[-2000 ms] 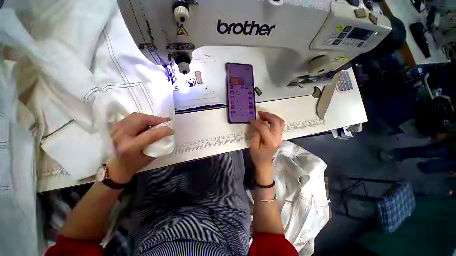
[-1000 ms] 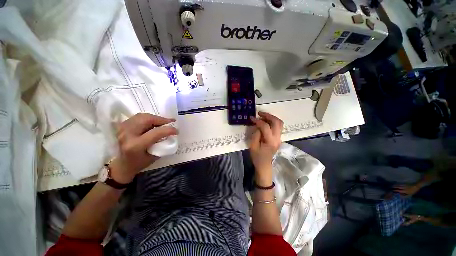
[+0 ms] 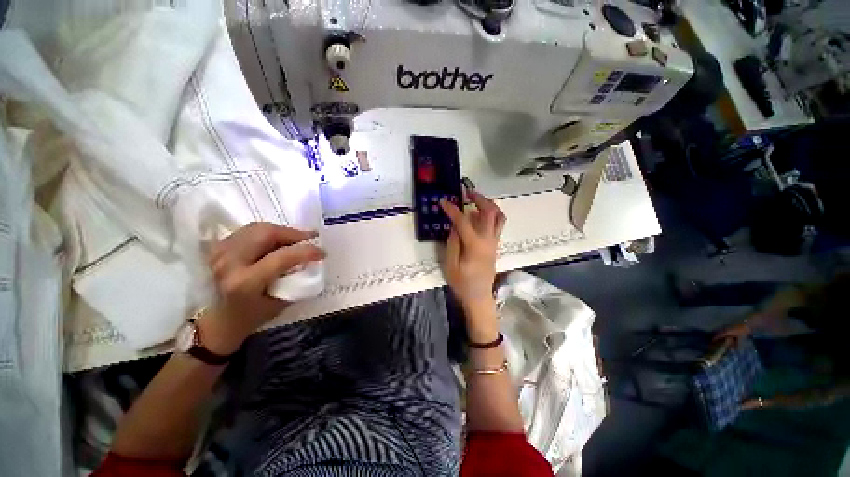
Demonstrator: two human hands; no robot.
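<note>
A white garment with dark double stitch lines lies heaped left of the needle and over the table edge. My left hand pinches a rounded white end of it at the table's front. A smartphone with a dark lit home screen lies flat on the machine bed. My right hand is at its lower right, a finger over the screen and another by its right edge; it does not grip the phone. The presser foot area glows under bright light at the garment's right edge.
The brother sewing machine spans the back. A tan upright strip stands at the table's right end. A white bundle hangs right of my lap. At the far right, a person's hands hold a blue plaid stool seat.
My right hand has moved left and up, onto the phone's lower screen. The screen went from purple to a dark home view. Another person's hands have come to the plaid seat.
</note>
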